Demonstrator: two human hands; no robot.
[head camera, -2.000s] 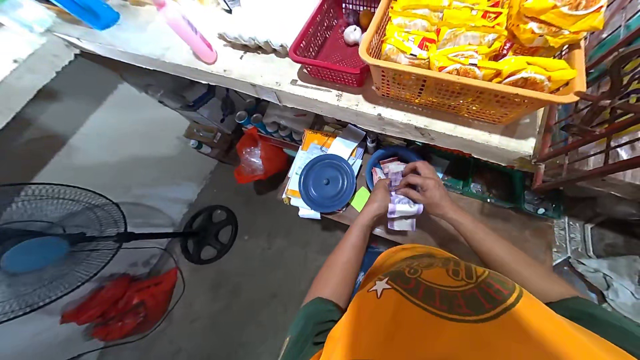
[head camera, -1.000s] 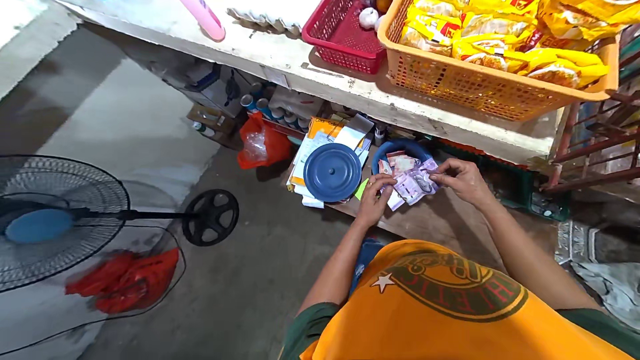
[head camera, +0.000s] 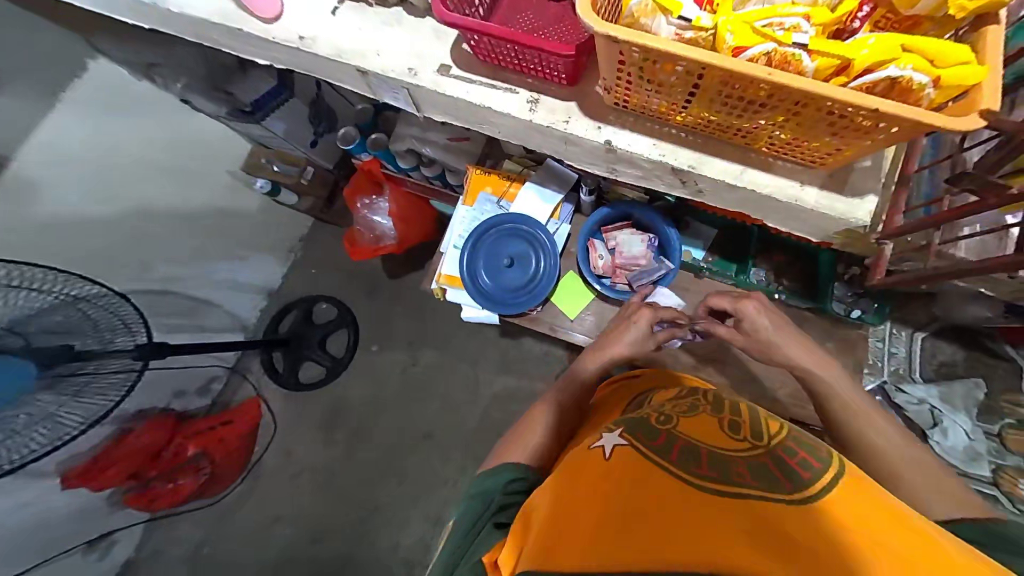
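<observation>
Low in front of my chest, my left hand (head camera: 640, 330) and my right hand (head camera: 740, 324) both hold purple banknotes (head camera: 678, 334), partly hidden by my fingers. Just beyond them a round blue plastic tub (head camera: 674, 236) stands on the low wooden surface, with folded reddish and purplish banknotes (head camera: 632, 250) inside. A white slip of paper (head camera: 664, 298) shows between the tub and my hands. Left of the tub lies a blue round lid (head camera: 509, 264) with a small knob, on top of papers and envelopes (head camera: 452, 282). A green sticky note (head camera: 573, 295) lies between lid and tub.
Above is a white ledge (head camera: 512, 96) bearing a crimson basket (head camera: 528, 48) and an orange basket (head camera: 736, 104) of yellow packets. A red plastic bag (head camera: 388, 212) hangs left of the papers. A fan (head camera: 64, 352) stands at left; a green divided crate (head camera: 788, 264) sits under the ledge.
My hands with the purple banknotes have come away from over the blue tub, toward my body. The notes inside the tub now show more fully.
</observation>
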